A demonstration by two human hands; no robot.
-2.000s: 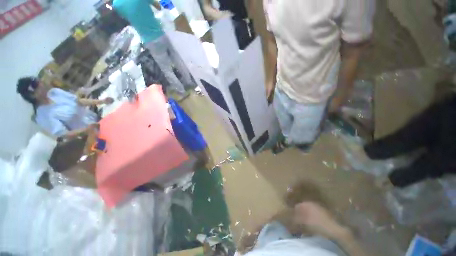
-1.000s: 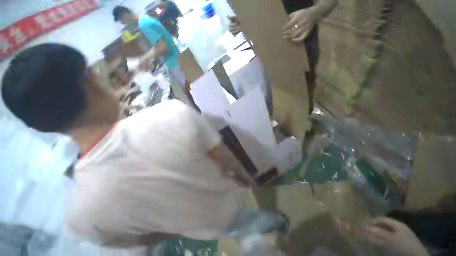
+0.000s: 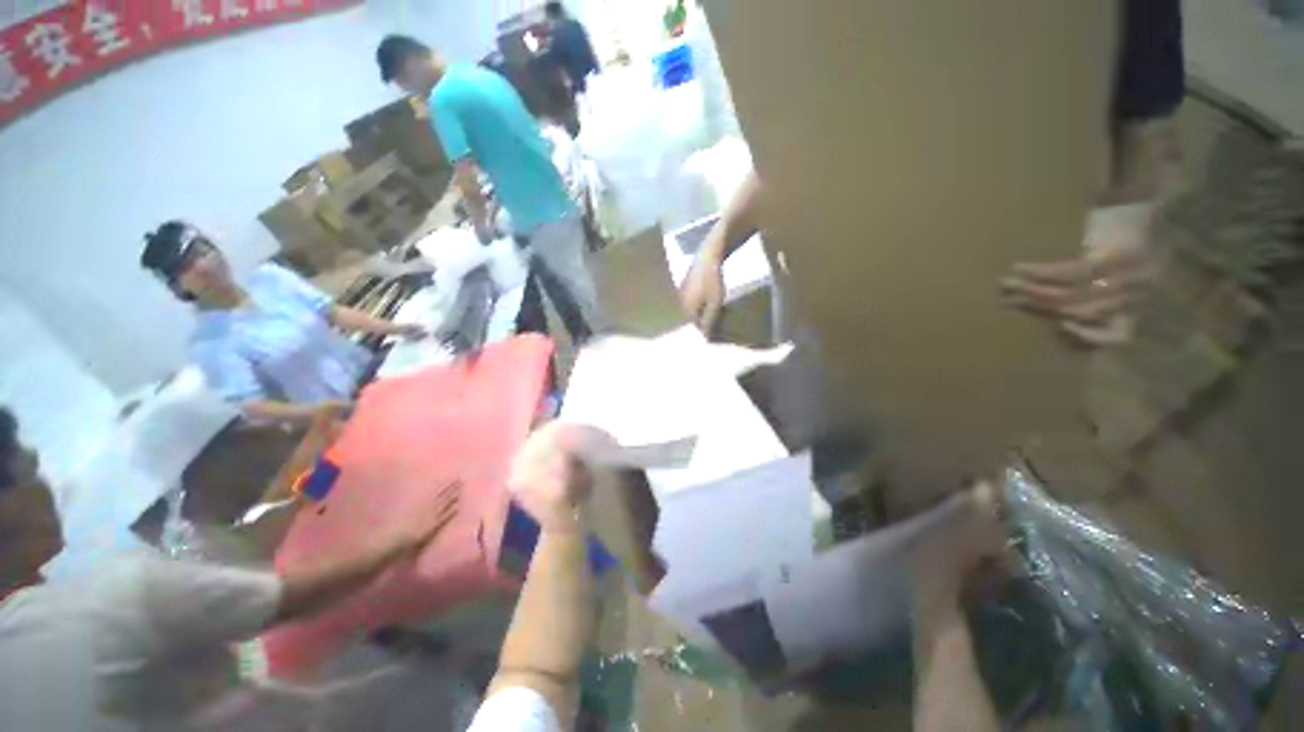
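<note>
A white printed carton [image 3: 729, 536] stands in front of me, tilted in the view, with dark printing low on its side and white flaps spread at its top. My left hand [image 3: 555, 472] is closed on the edge of a white flap at the carton's left; the grip is blurred. My right hand [image 3: 965, 541] is at the outer end of a blurred white panel [image 3: 858, 586] on the right and appears to grip it. The carton's inside is mostly hidden.
Another person's hand [image 3: 1087, 293] holds a tall brown cardboard sheet [image 3: 930, 200] beyond the carton. A red-pink cover [image 3: 415, 486] is left, with another person's arm across it. Clear plastic [image 3: 1144, 601] lies right. More people stand behind.
My left hand has come into view and my hands are now at the carton's flaps. The carton appears much nearer. The person who blocked the left side has moved toward the left edge.
</note>
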